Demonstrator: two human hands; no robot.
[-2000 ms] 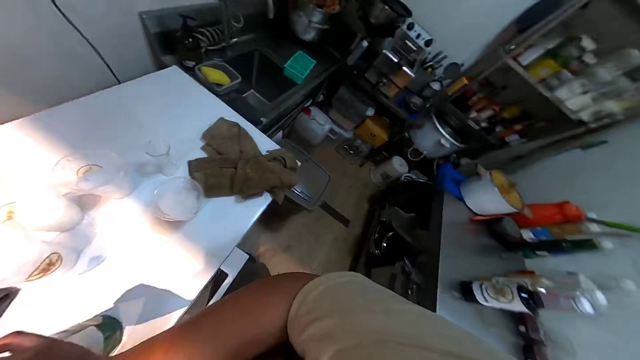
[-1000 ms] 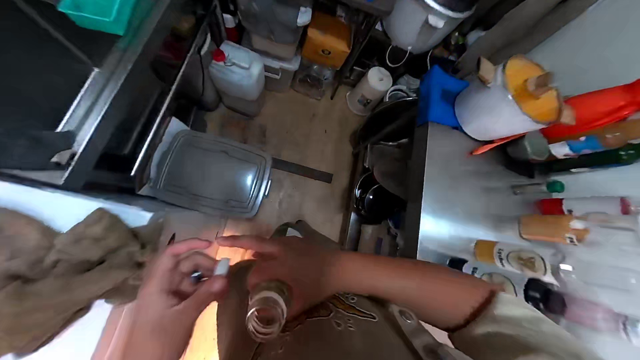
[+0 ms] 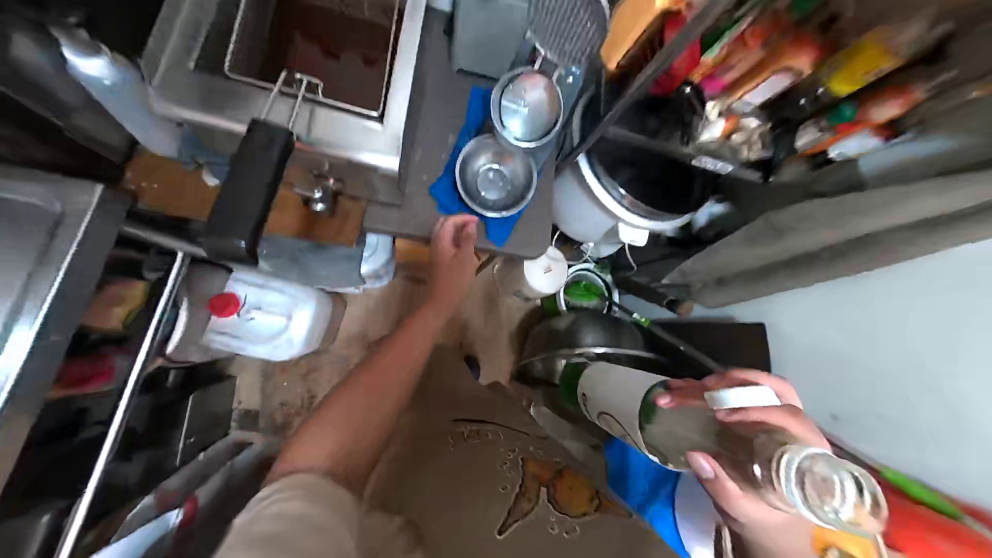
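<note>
My right hand (image 3: 744, 434) is closed around a glass bottle (image 3: 620, 407) with a pale label and an open mouth that points toward the lower right. A white piece (image 3: 742, 397), perhaps a cap, sits between its fingers. My left hand (image 3: 456, 240) reaches to the edge of a dark counter, beside a blue cloth (image 3: 502, 229). On that cloth stands a small steel bowl (image 3: 496, 177), with another metal bowl (image 3: 529, 107) just behind it. Whether the left fingertips touch the cloth or the counter cannot be told; no object shows in that hand.
A deep fryer basket with a black handle (image 3: 252, 186) is at the upper left. A white jug with a red cap (image 3: 267, 318) stands low on the left. A large white cooker (image 3: 612, 194) is right of the bowls. Bottles and packets (image 3: 829, 85) fill the upper right.
The view has swung from the white table to the fryer and bowls. My hands, close together a second ago, are now apart, the left stretched forward and the right holding the bottle.
</note>
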